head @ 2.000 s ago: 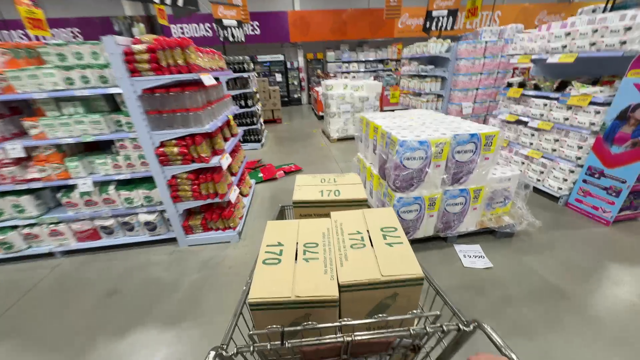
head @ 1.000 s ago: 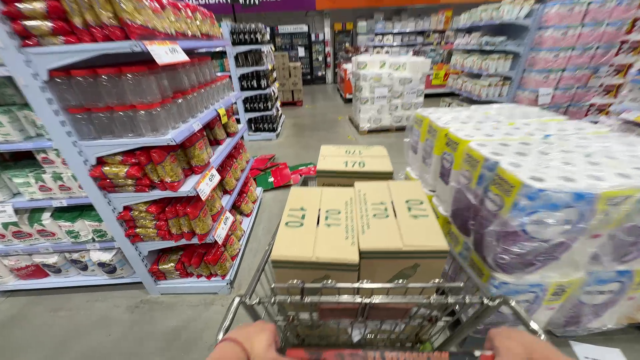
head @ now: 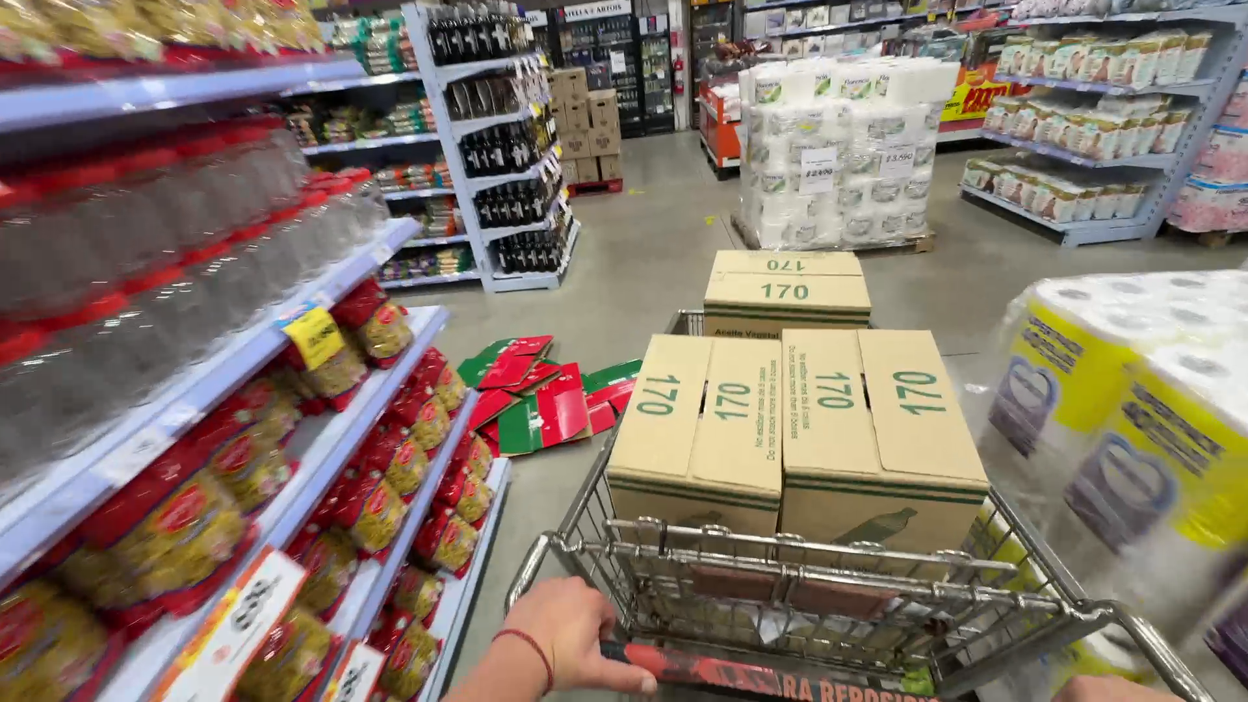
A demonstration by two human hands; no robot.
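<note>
My left hand, with a red cord at the wrist, grips the left end of the shopping cart's handle bar. Only the top of my right hand shows at the bottom edge; its fingers and grip are hidden. The metal wire cart carries closed cardboard boxes: a left box and a right box side by side, and a third box beyond them at the front.
Shelves with pasta bags and red-lidded jars stand close on the left. Flattened red and green cardboard lies on the floor. Wrapped toilet paper packs are close on the right. A pallet of white paper rolls and a bottle shelf stand ahead.
The cart has moved forward through the store, nearer to the pasta shelf, the flattened cardboard and the white pallet. Both hands came into clearer view at the handle one second ago; the right now shows less.
</note>
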